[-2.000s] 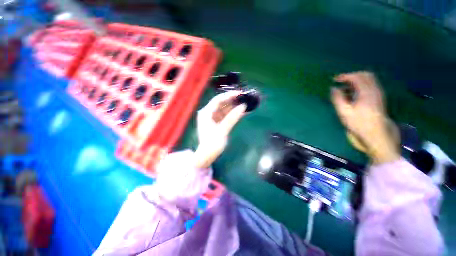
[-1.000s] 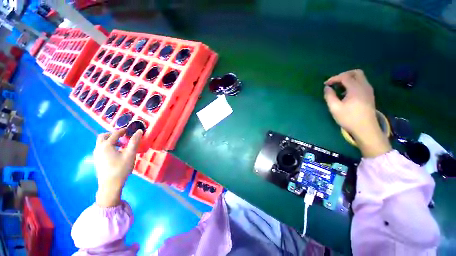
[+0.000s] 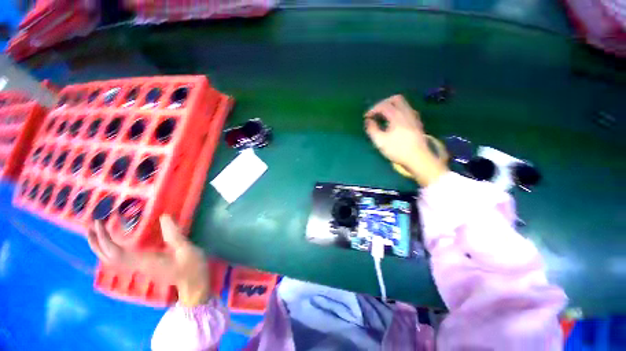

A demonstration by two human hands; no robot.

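Note:
My left hand is at the near corner of the red-orange tray, fingers spread and nothing seen in them. A round black module lies in the tray's corner pocket, just above my fingers. My right hand hovers over the green bench with curled fingers; a dark spot shows between them, and I cannot tell whether it is a thing or a gap. The black test fixture lies below it, with a dark round socket, a blue circuit board and a white cable.
Stacked modules lie beside a white paper slip. A yellow tape roll is partly behind my right wrist. Dark modules lie at right, some on white paper. More red trays stand below and farther left.
The view has swung left. My left hand held a module over the bench, then at the tray's corner pocket; now its fingers are spread. My right hand stays curled above the bench.

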